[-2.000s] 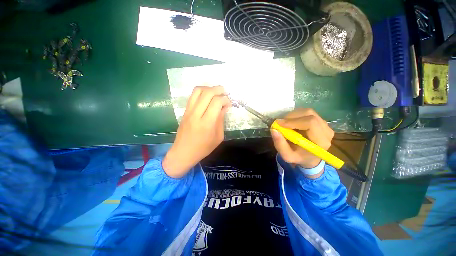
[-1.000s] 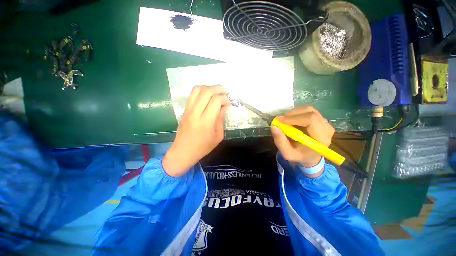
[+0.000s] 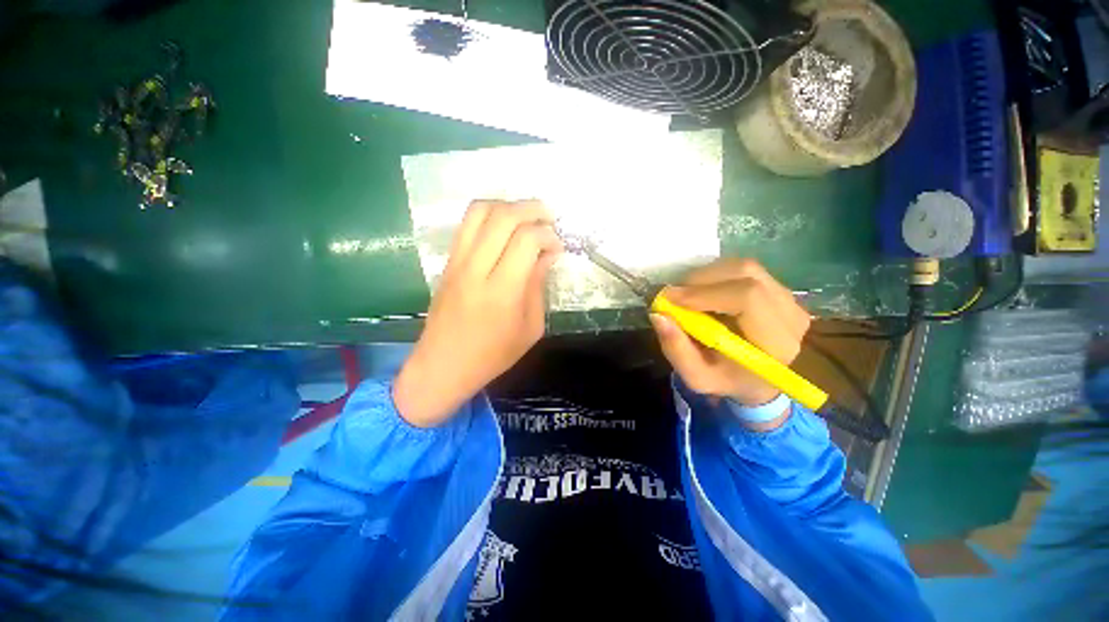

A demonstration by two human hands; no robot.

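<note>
My left hand (image 3: 487,298) pinches a tiny dark and silvery workpiece (image 3: 568,242) in its fingertips, over the pale work pad (image 3: 456,182). The fingers hide part of the workpiece, and glare washes out the pad around it. My right hand (image 3: 738,328) holds the soldering iron (image 3: 742,350) by its yellow handle, near the pad's lower right corner. The iron's thin metal tip points up and left and meets the workpiece, or lies very close to it; contact cannot be told.
A white strip (image 3: 499,88) with small dark parts (image 3: 440,38) lies above the pad. Beyond are a fan guard (image 3: 653,55), a tip cleaner pot (image 3: 754,128) and a blue soldering station (image 3: 943,152). Loose small assemblies (image 3: 152,134) lie left, clear plastic trays (image 3: 1024,368) right. A person's blue sleeve (image 3: 61,425) shows left.
The bench things sit slightly higher in the picture, as the view has shifted a little. Both hands keep nearly the same pose, and the iron's handle end has moved slightly left and down.
</note>
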